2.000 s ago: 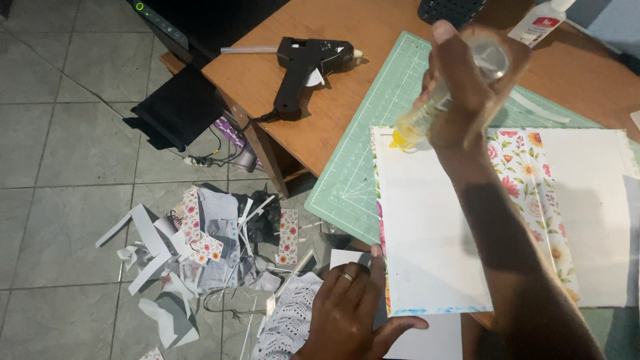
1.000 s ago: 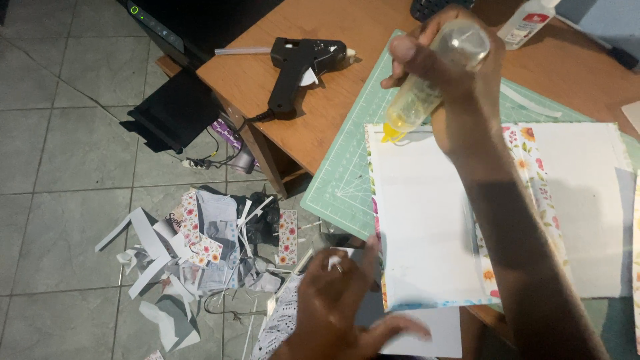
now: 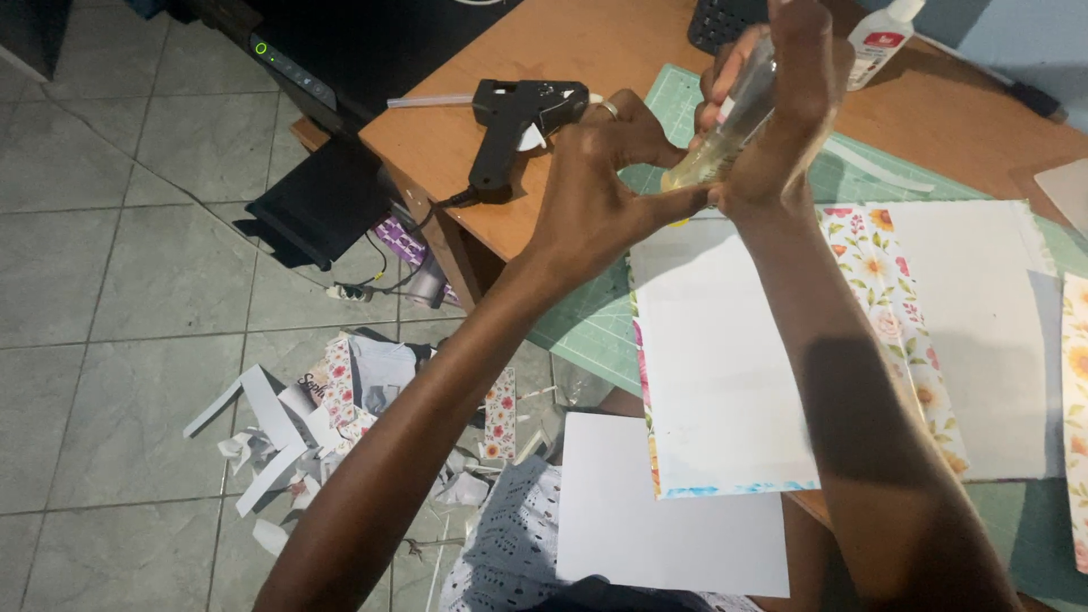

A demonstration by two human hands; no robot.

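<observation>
My right hand [image 3: 778, 119] grips a clear plastic glue bottle [image 3: 727, 127], tilted with its lower end toward the top left of the white board. My left hand [image 3: 608, 161] has its thumb and fingers around the bottle's lower end; a bit of yellow shows just below. Beneath the hands lies the open book cover, with a white left panel [image 3: 722, 365], a floral spine strip [image 3: 888, 297] and a white right panel [image 3: 986, 340]. Blue marks run along the left panel's bottom edge. White paper [image 3: 671, 527] rests on the lap, partly under the cover.
A black hot glue gun [image 3: 518, 127] with a glue stick lies left on the wooden desk [image 3: 442, 170]. A green cutting mat [image 3: 586, 331] is under the cover. A white bottle [image 3: 884, 42] and black basket [image 3: 722, 25] stand behind. Paper scraps [image 3: 340, 425] litter the tiled floor.
My left hand has moved up from the cover's lower left edge to the glue bottle. My right hand still holds the bottle, now turned differently.
</observation>
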